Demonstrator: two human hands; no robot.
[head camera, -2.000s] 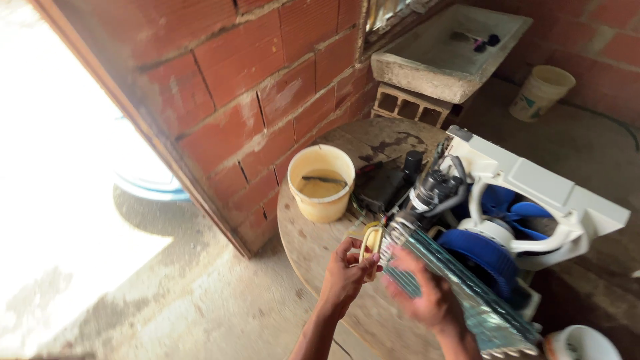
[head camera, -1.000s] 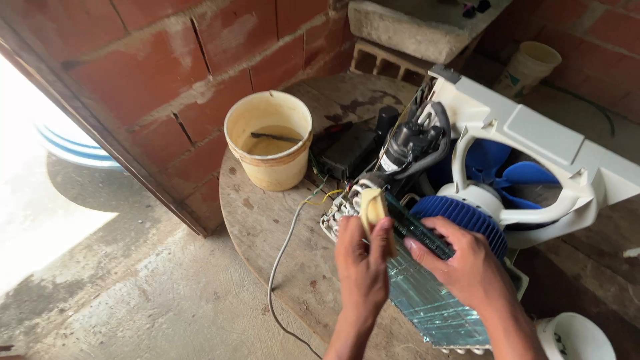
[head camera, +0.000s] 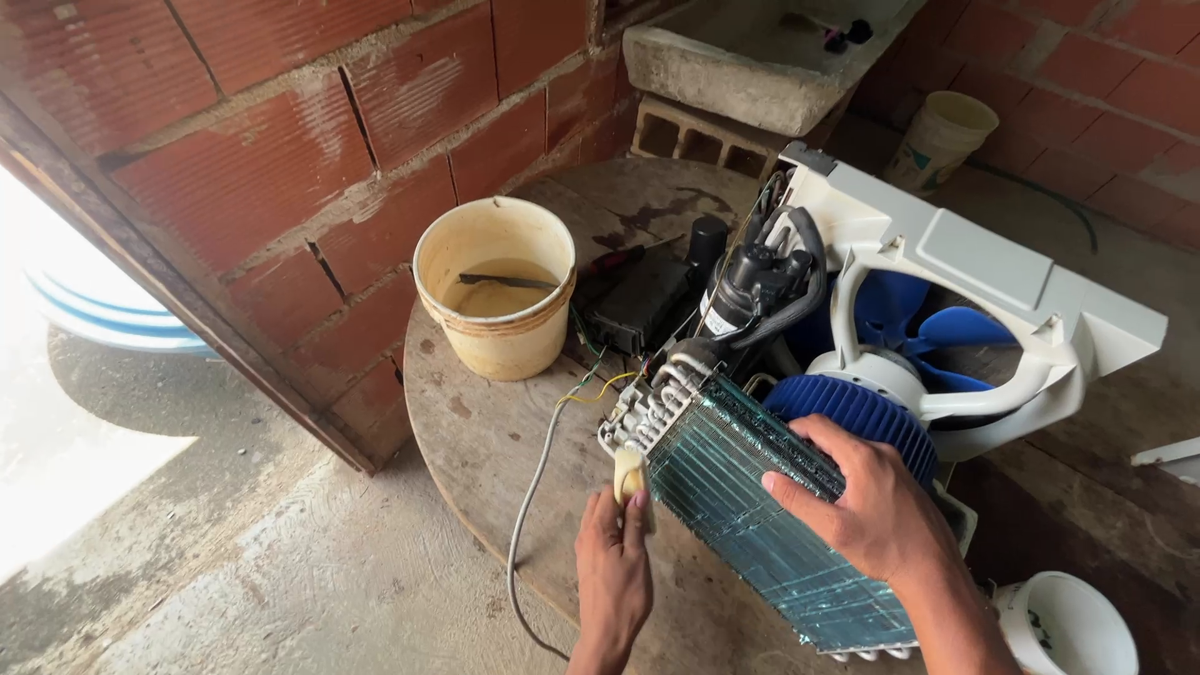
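Observation:
A finned heat-exchanger coil (head camera: 769, 525) lies tilted at the front of an opened air-conditioner unit, its bent metal tubes (head camera: 656, 403) at the upper left end. My left hand (head camera: 614, 562) pinches a small cream-coloured piece (head camera: 629, 473), perhaps a sponge or brush, against the coil's left corner below those tubes. With fingers spread, my right hand (head camera: 867, 506) rests on the coil's upper right edge. Behind the coil are a blue blower wheel (head camera: 848, 417), a blue fan (head camera: 956, 328) in a white plastic housing (head camera: 994, 258), and a black compressor (head camera: 750, 281).
A cream bucket (head camera: 497, 328) with liquid and a dark tool stands left on the round wooden table (head camera: 450, 412). Beside it lies a black box (head camera: 633, 300). A grey cable (head camera: 530, 506) hangs over the edge. A white bucket (head camera: 1078, 619) is lower right; a concrete sink (head camera: 722, 80) stands behind.
My left hand has moved down from the tube end to the coil's left corner with the cream piece. My right hand's fingers have spread on the coil's upper edge.

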